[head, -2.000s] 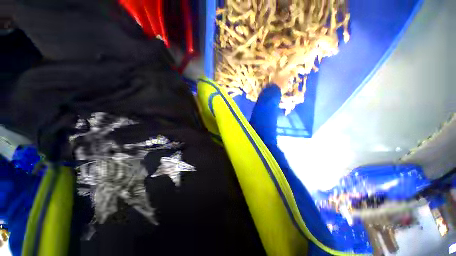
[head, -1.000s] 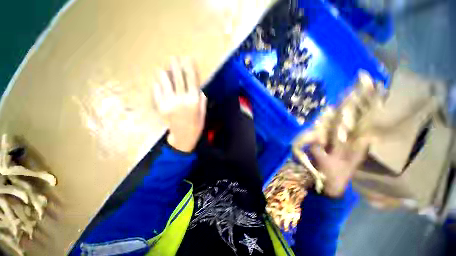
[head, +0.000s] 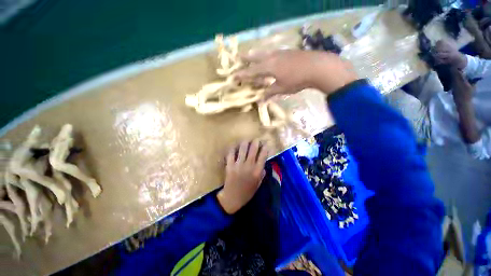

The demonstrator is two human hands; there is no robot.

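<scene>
Loose tan doll legs (head: 218,99) lie in a pile on the shiny tan table (head: 126,188), some pointing toward the green strip. My right hand (head: 290,71) reaches in from the right and rests over the pile, fingers on the legs; blur hides whether they grip any. My left hand (head: 245,175) lies palm down at the table's near edge, fingers slightly apart, with nothing seen in it. Joined leg pairs (head: 59,164), dark at the top, lie in a row at the table's left end.
A blue bin (head: 304,207) below the table edge holds black-and-tan hip pieces (head: 331,183). Dark pieces (head: 320,40) and a small white item (head: 366,22) lie farther right. Another person's hand (head: 449,56) works at the far right. A green surface (head: 129,32) runs behind the table.
My right hand has moved from above the bins, where it held a bunch of legs, to the table; the legs now lie there. My left hand remains at the table edge.
</scene>
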